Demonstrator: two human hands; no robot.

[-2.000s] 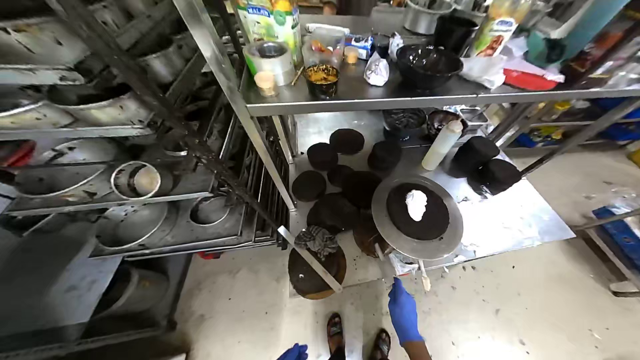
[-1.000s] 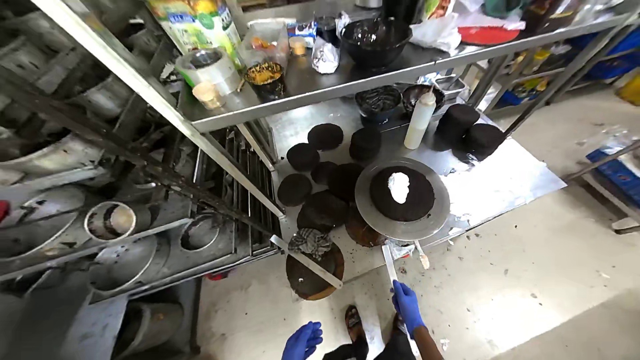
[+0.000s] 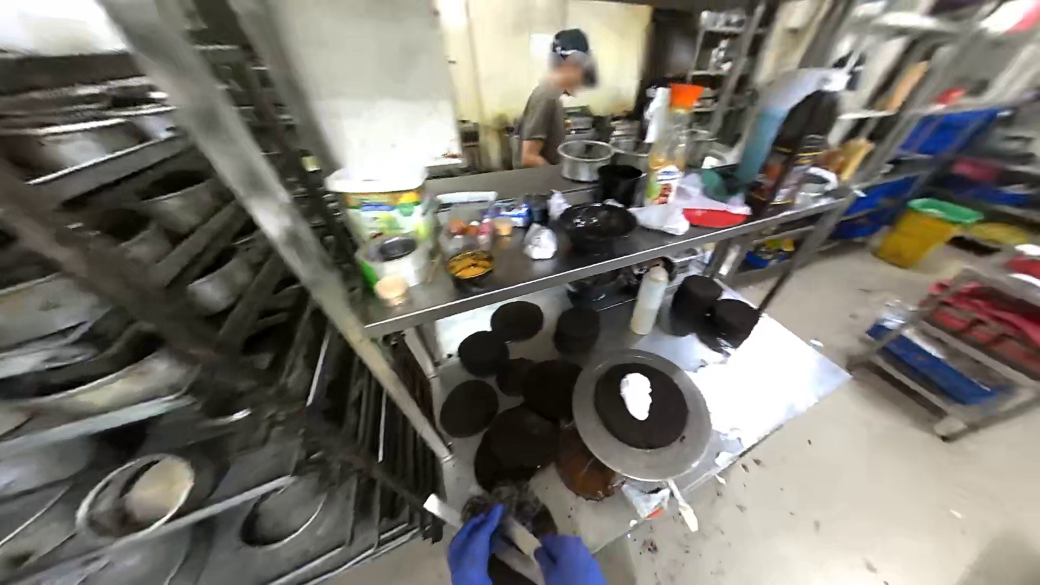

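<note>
Both blue-gloved hands are close together at the bottom centre. My right hand (image 3: pixel 570 561) is closed on a metal spatula, partly hidden and blurred. My left hand (image 3: pixel 475 546) is beside the long flat metal strip (image 3: pixel 443 510) and a crumpled dark cloth or bag (image 3: pixel 516 502); its grip is unclear. Ahead and to the right, a round metal turntable (image 3: pixel 697 414) bears a dark chocolate cake layer (image 3: pixel 611 410) topped with a blob of white cream (image 3: pixel 636 396). Several dark round cakes (image 3: pixel 470 408) stand left of it. A squeeze bottle (image 3: pixel 649 301) stands behind the turntable.
A raised steel shelf (image 3: pixel 520 284) crosses above the table, holding a black bowl (image 3: pixel 597 223), tubs and bottles. A rack of metal pans (image 3: pixel 134 496) and its slanted post are at the left. Another person (image 3: pixel 546 114) stands beyond the shelf. A trolley (image 3: pixel 951 349) is at right.
My right hand has moved left with the spatula, to beside my left hand at the crumpled dark item. The view has tilted up and shows the other person.
</note>
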